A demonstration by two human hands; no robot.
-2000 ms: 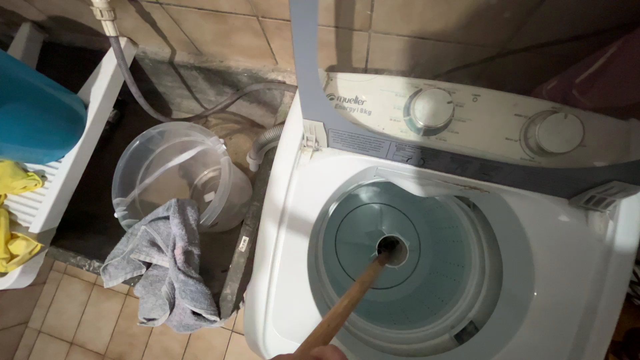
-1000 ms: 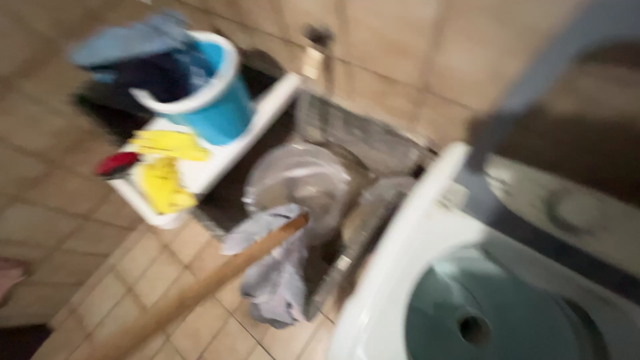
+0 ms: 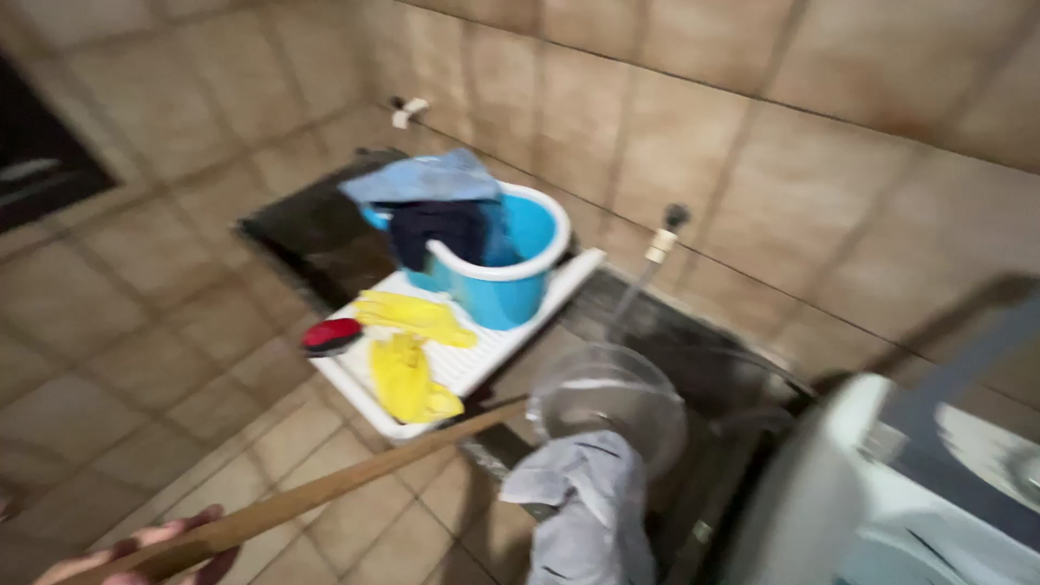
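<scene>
My left hand (image 3: 154, 552), at the lower left edge, is closed around a wooden stick (image 3: 349, 479). The stick slants up to the right, its far end near the rim of a clear plastic bucket (image 3: 605, 414). A grey cloth (image 3: 589, 504) hangs over the bucket's near side. My right hand is out of view. Left of the bucket, yellow rubber gloves (image 3: 406, 378) and a red and black brush (image 3: 331, 335) lie on a white ribbed washboard (image 3: 471, 361). A blue bucket with a white rim (image 3: 504, 292) stands there, holding dark and light-blue clothes (image 3: 431, 179).
The white washing machine (image 3: 812, 496) stands at the right, its grey lid frame raised. A dark stone sink (image 3: 325, 244) extends beneath the washboard. A wall tap with a hose (image 3: 662, 244) is behind the clear bucket. Tiled walls enclose the back and left.
The stick, earlier with its end in the washing machine's tub, is now out and over by the clear bucket. The view has swung left, bringing the whole blue bucket and the brush into sight.
</scene>
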